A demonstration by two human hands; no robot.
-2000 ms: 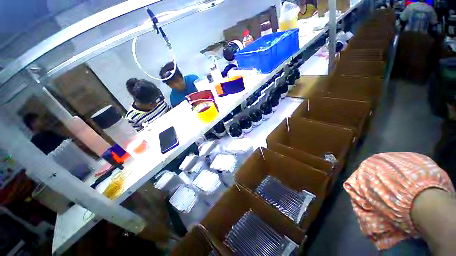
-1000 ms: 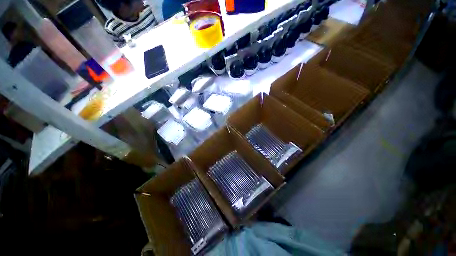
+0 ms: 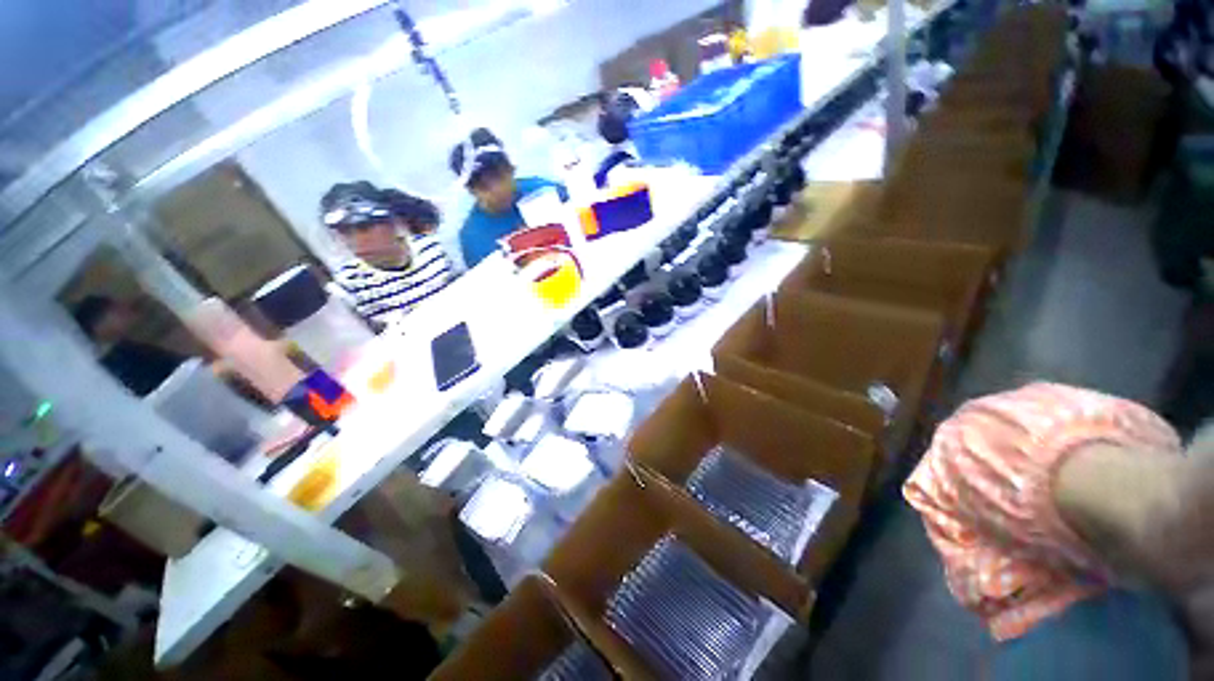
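Note:
Neither of my hands shows. At the right edge, an orange-and-white patterned sleeve cover and a blurred stretch of bare arm are in view, with no hand visible. Nearest in front of me, open brown cartons (image 3: 746, 426) stand in a row. The near ones hold silver ribbed air-column cushion bags, one in a near carton (image 3: 686, 605) and one in the carton behind it (image 3: 752, 499). The nearest carton is cut off by the bottom edge, and part of a cushion bag shows in it.
A white workbench (image 3: 400, 423) runs along the left with a smartphone (image 3: 454, 355), a yellow tape roll (image 3: 555, 281) and a blue tote (image 3: 719, 117). Black-topped units (image 3: 656, 307) and pale squarish containers (image 3: 557, 463) are on the lower shelf. Two people are behind the bench. A post stands at left.
The view swung down toward the near cartons, then back up. The patterned sleeve left the picture and shows again at right. The person in stripes has raised their head.

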